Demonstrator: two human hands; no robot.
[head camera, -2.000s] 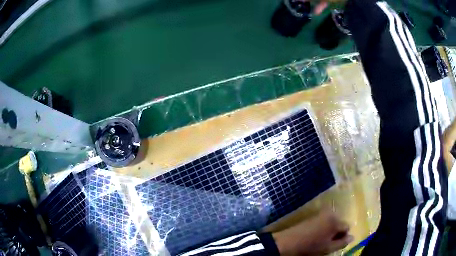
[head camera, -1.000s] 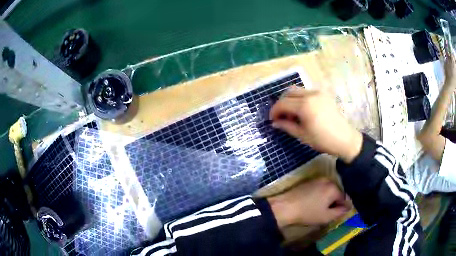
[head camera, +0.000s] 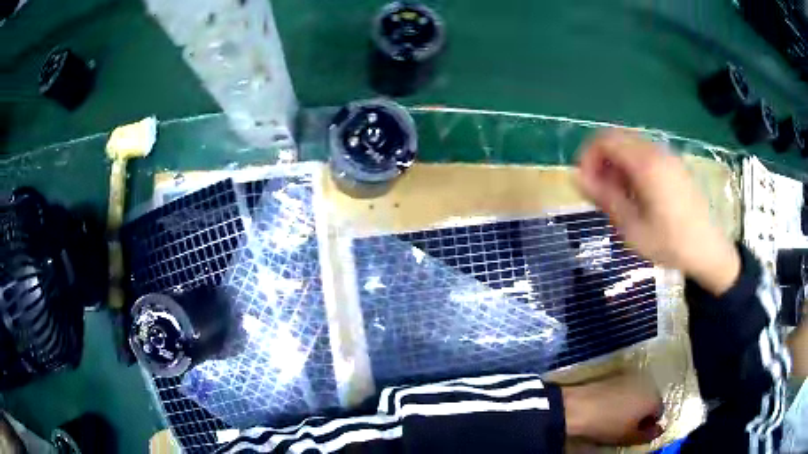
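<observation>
A flat black die-cut sheet with pale grid lines (head camera: 625, 306) lies before me, its left part under wrinkled clear film (head camera: 425, 310). My right hand (head camera: 660, 208) is raised over the sheet's upper right, blurred, fingers curled together; whether it holds a small piece cannot be seen. My left hand (head camera: 611, 412) is curled low at the sheet's front right edge; its fingertips are hidden. A black cylindrical unit (head camera: 372, 142) stands at the board's back edge, above the sheet. Another unit (head camera: 168, 332) lies on the second grid sheet (head camera: 190, 235) at left.
A tan board (head camera: 470, 191) borders the green line surface (head camera: 549, 62), where more units stand, one (head camera: 407, 40) behind the board. A pale metal post (head camera: 235, 71) rises beside it. A yellow-handled brush (head camera: 117, 213) and a black fan (head camera: 40, 284) are at left; a white perforated strip (head camera: 762, 208) is at right.
The view has swung left, shifting things rightward. My right hand came back from the line to the sheet, then rose toward its back edge. My left hand stays low at the front.
</observation>
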